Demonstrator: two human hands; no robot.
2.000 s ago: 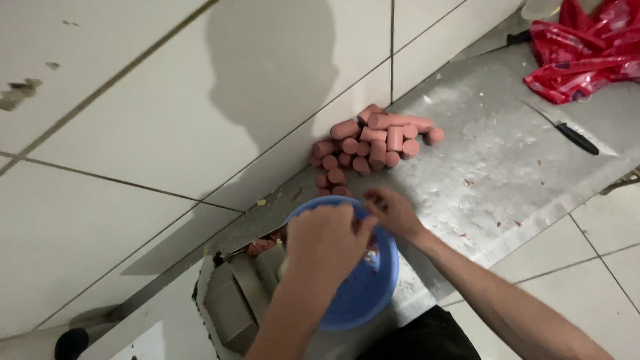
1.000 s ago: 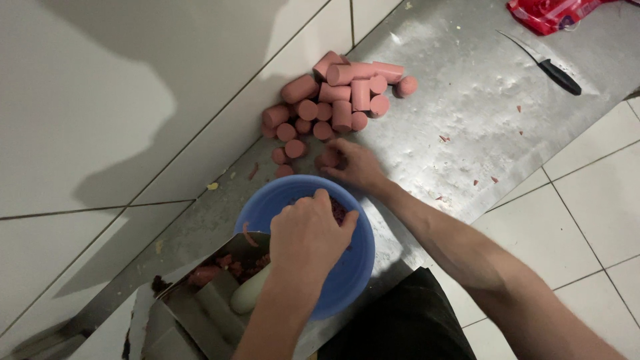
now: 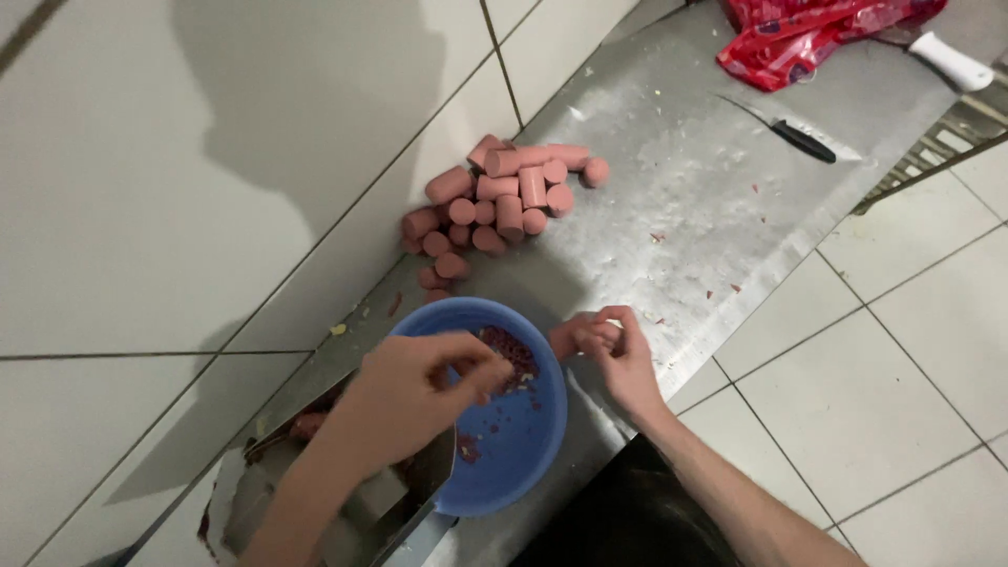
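My left hand (image 3: pixel 429 394) is over a blue plastic bowl (image 3: pixel 512 472), its thumb and fingertips close together; whether something small is between them I cannot tell. Reddish bits (image 3: pixel 508 354) lie in the bowl below it. To the right of the bowl my right hand (image 3: pixel 618 346) has its fingers around a pink sausage piece (image 3: pixel 567 335), just above the metal counter. Behind the bowl, cut pink sausage pieces (image 3: pixel 508 189) are heaped against the tiled wall. A metal machine tray (image 3: pixel 378 496) holding reddish meat sits under my left forearm and overlaps the bowl's edge.
A black-handled knife (image 3: pixel 803 142) lies on the metal counter (image 3: pixel 669 197), past the sausage heap. Farther back are a red plastic bag (image 3: pixel 803 39) and a white-handled tool (image 3: pixel 949 63). The tiled wall (image 3: pixel 354 157) borders the counter on the left. Small scraps are scattered about.
My left hand has shifted from low in the bowl toward its left side, uncovering the reddish bits. My right hand, by the heap a second ago, is now at the bowl's right side.
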